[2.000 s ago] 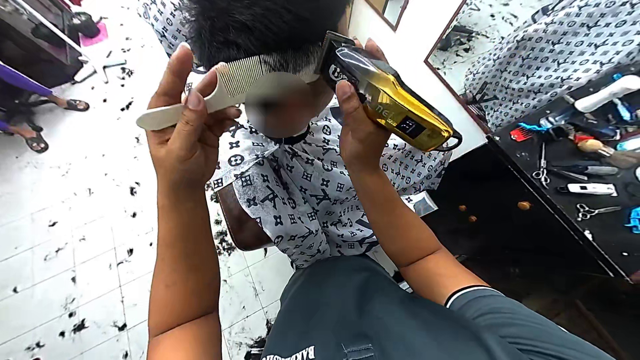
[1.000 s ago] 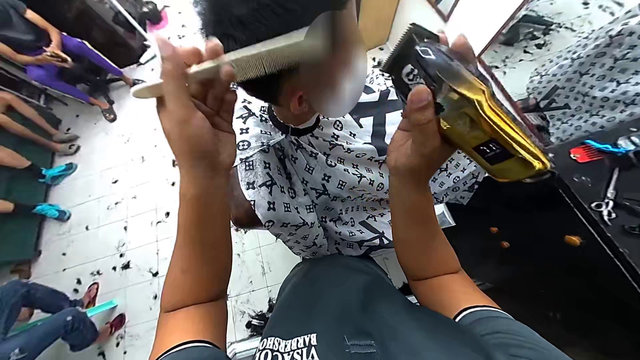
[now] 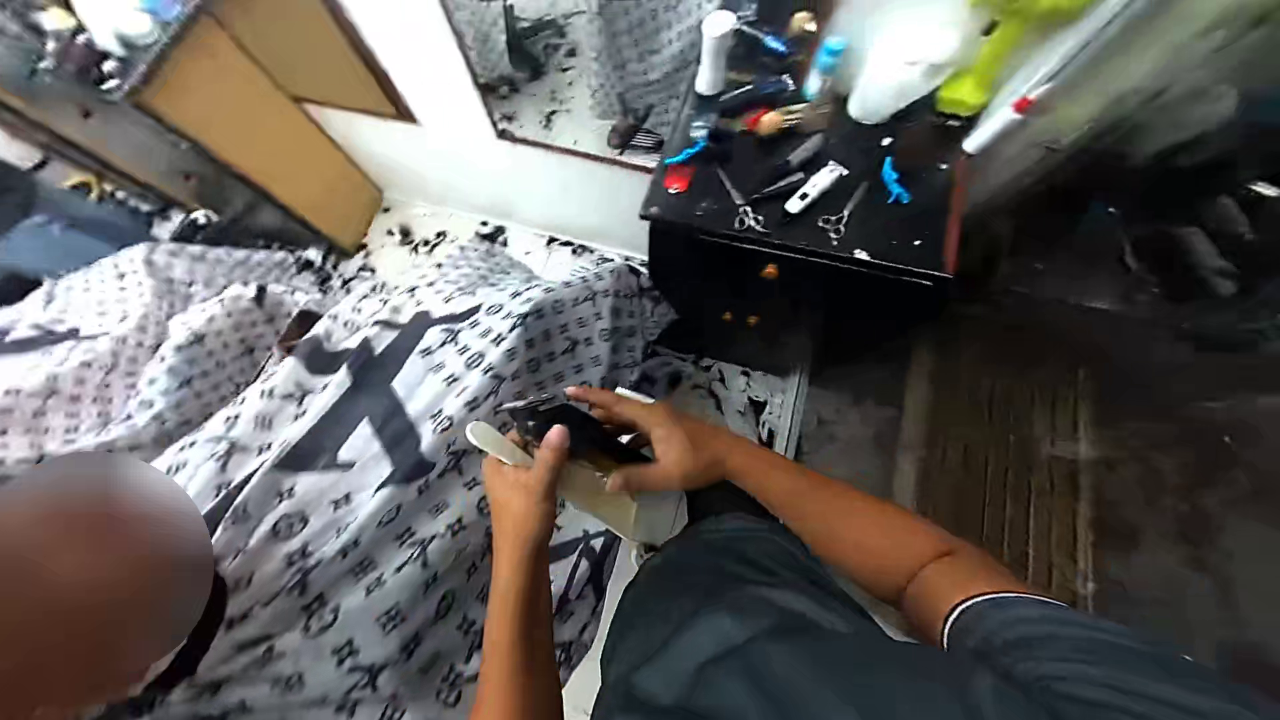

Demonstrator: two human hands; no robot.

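Note:
My left hand [image 3: 525, 487] holds the pale comb [image 3: 495, 443], its rounded end sticking out past the fingers. The thumb of that hand also touches the dark hair clipper [image 3: 580, 432]. From the other side my right hand [image 3: 660, 440] grips the clipper, whose toothed blade faces left. The two hands are close together over the edge of a white barber cape [image 3: 380, 520] with a dark pattern. A seated person [image 3: 100, 580] wears the cape at the lower left. Part of the clipper's underside is hidden by my fingers.
A black cabinet [image 3: 800, 225] stands ahead on the right, with scissors [image 3: 745, 212], a white trimmer [image 3: 817, 187], a white bottle [image 3: 715, 52] and other tools on top. A framed mirror [image 3: 560, 70] leans at the wall. Hair clippings litter the floor [image 3: 420, 232].
The view has swung to the right, toward the cabinet. My hands, earlier apart beside the person's head with comb and clipper, are now together lower down.

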